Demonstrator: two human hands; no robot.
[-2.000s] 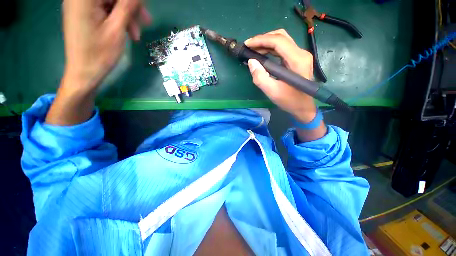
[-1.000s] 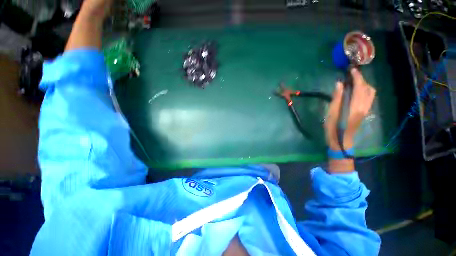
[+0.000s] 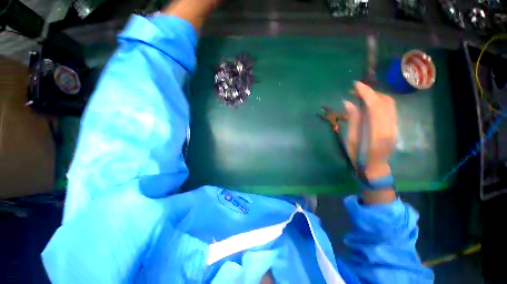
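Note:
My right hand (image 3: 375,130) holds the soldering iron (image 3: 371,64), blurred, with its tip pointing up and away from me, left of the blue tip-cleaning tin (image 3: 419,69). My left arm reaches up to the top edge; only the wrist shows and my left hand is cut off by the edge. A heap of small dark glittering components (image 3: 234,80) lies on the green mat (image 3: 267,133). The side cutters (image 3: 333,119) lie just left of my right hand, which partly covers them. No circuit board can be made out on the mat.
A dark tray (image 3: 492,186) stands at the right with a yellow wire. A blue coiled cord (image 3: 472,154) runs from the wrist strap (image 3: 379,182) to the right. A dark box with a round label (image 3: 66,79) is at the far left. Shiny blurred items (image 3: 349,6) line the top edge.
The circuit board has gone from the mat. My left hand has moved up and out of the picture. My right hand went to the tin, then moved left of it with the iron.

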